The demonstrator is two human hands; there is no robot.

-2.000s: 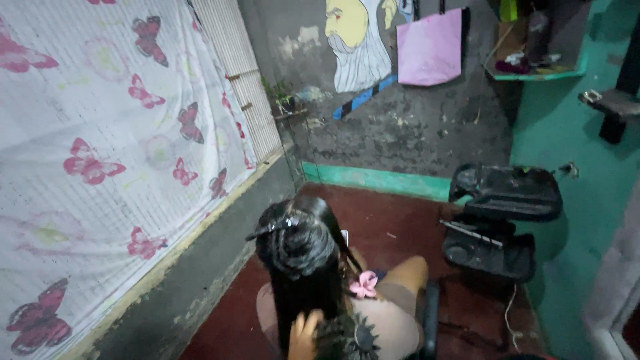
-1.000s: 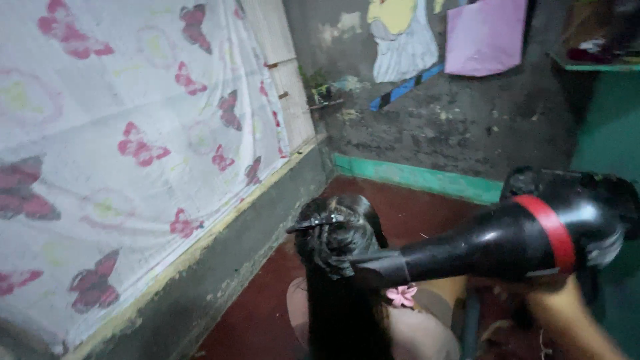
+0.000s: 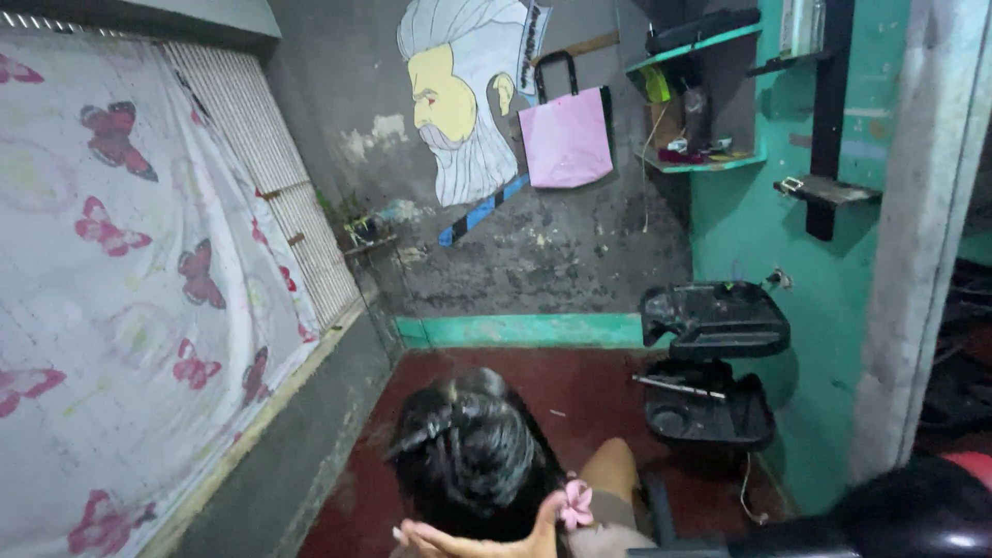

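A seated person's dark hair (image 3: 473, 449), gathered up on the crown, is at the bottom centre. Just below it, at the frame's lower edge, my left hand (image 3: 480, 539) lies against the back of the hair, thumb spread from the fingers; its lower part is cut off. Beside the thumb is a pink flower-shaped ornament (image 3: 576, 504). A black hair dryer (image 3: 907, 511) with a red band fills the bottom right corner, its nozzle pointing left, apart from the head. My right hand is out of the frame.
Black plastic trays (image 3: 725, 322) stand by the green wall at the right. Shelves (image 3: 705, 164) hold small items above. A pink bag (image 3: 570, 139) hangs on the back wall near a painted bearded head (image 3: 457, 101). A butterfly-print curtain (image 3: 155, 271) covers the left side.
The hair dryer has moved from beside the hair to the lower right. My left hand has come into view behind the head. A round brush seen near the hair two seconds ago no longer shows.
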